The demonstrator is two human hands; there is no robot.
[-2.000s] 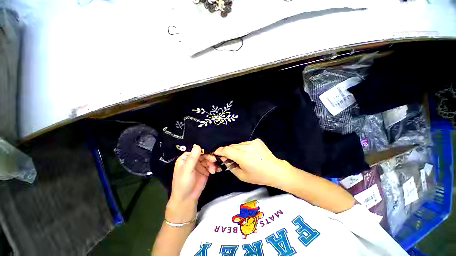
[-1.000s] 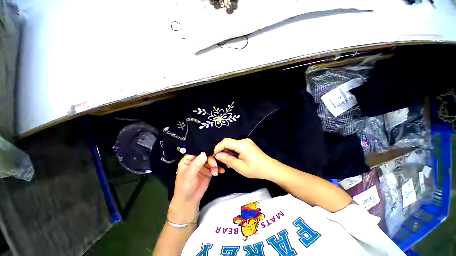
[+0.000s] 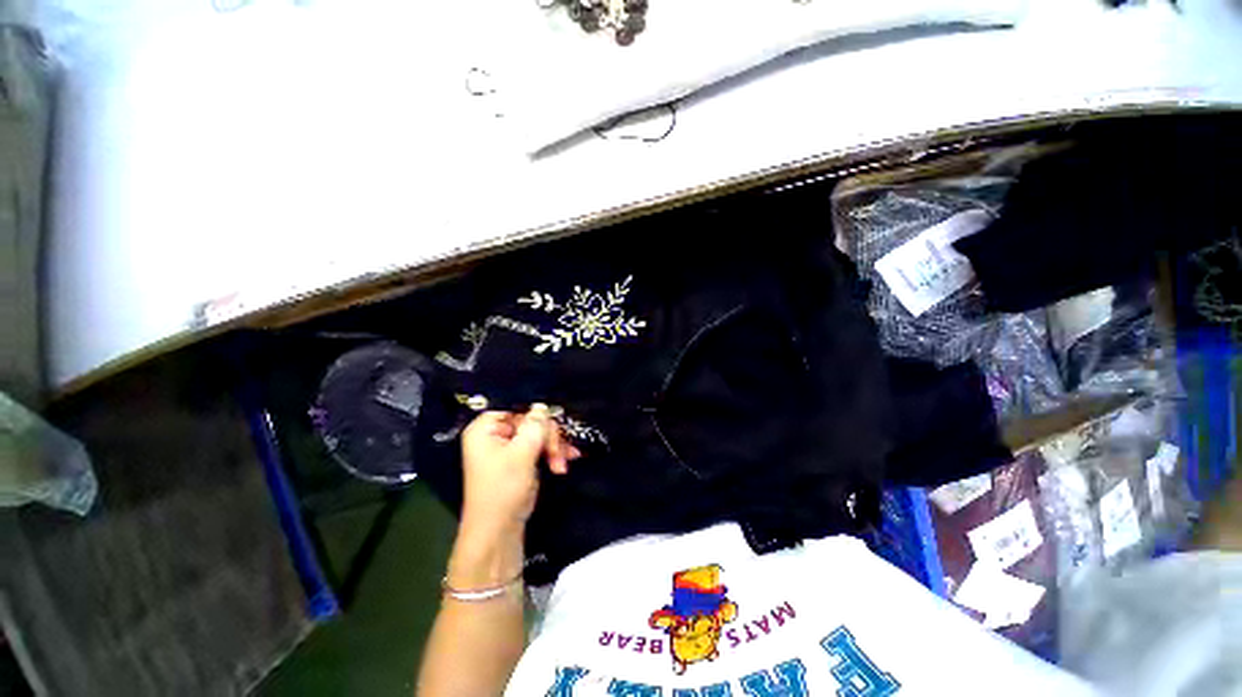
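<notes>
A dark garment with pale flower embroidery fills the lap below the table edge. My left hand holds the garment's edge between thumb and fingers. A small pale button shows just above these fingertips. More pale embroidery shows right of them. My right hand is out of the picture; only a blurred sleeve and a bit of arm show at the right rim. No needle or thread can be made out.
A white table carries a button heap, a long dark strip and thread curls. Bagged garments with white labels and a blue crate stand at right. A round dark stool or container is at left.
My right hand has left the left fingertips and swung far right, out of the picture. My left hand stays at the garment's edge; more embroidery beside it is uncovered.
</notes>
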